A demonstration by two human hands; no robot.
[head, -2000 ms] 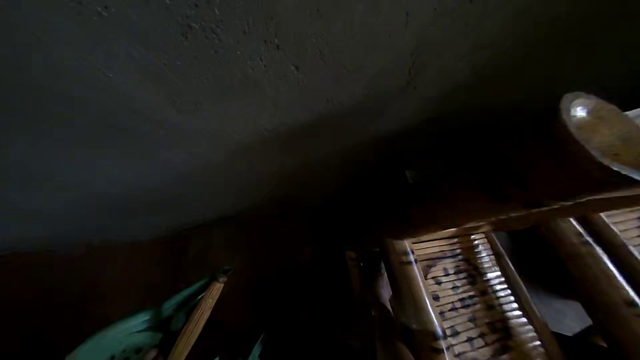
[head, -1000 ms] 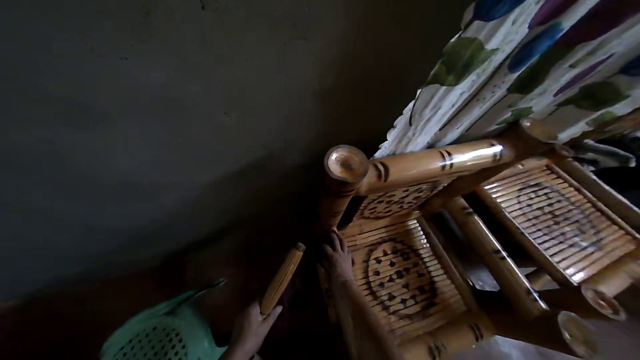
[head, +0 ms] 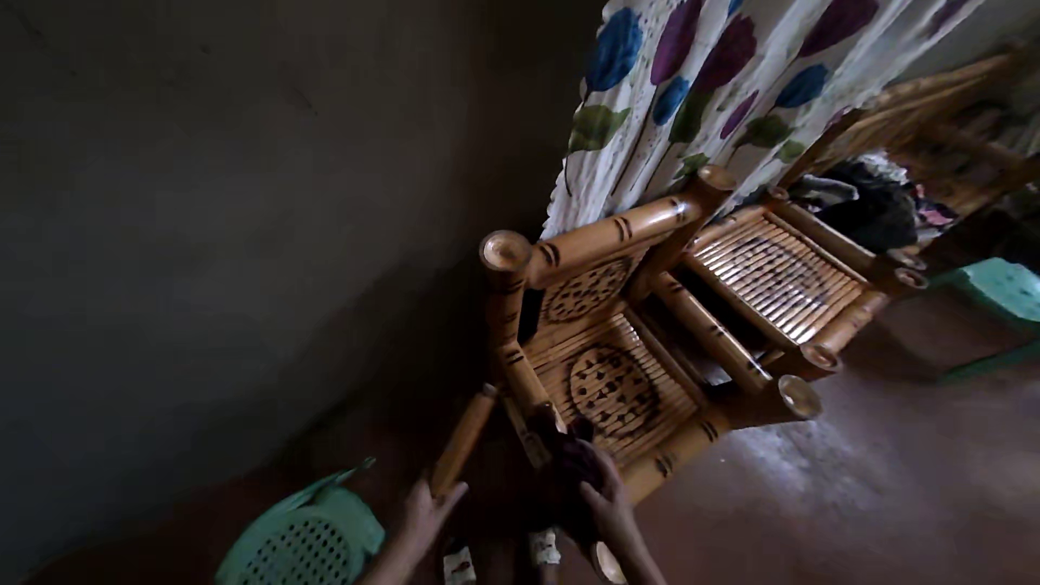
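Note:
My left hand [head: 426, 512] is closed around a wooden stick [head: 463, 443], which points up toward the wall. My right hand [head: 605, 487] grips a dark cloth [head: 575, 467] beside the armrest of a bamboo armchair [head: 642, 471]. The chair's slatted seat [head: 613, 386] bears a dark round pattern. Shadow hides the cloth's lower part and what lies between my hands.
A green plastic chair [head: 301, 544] stands at lower left. Rightward are a second bamboo seat [head: 784, 272], a pile of clothes [head: 873, 203] and a green plastic stool [head: 1007, 288]. A flowered curtain [head: 650, 106] hangs behind, beside the dark wall [head: 244, 203].
My right hand has moved from the far part of the armrest toward its front and now has dark cloth in it. My left hand still holds the stick.

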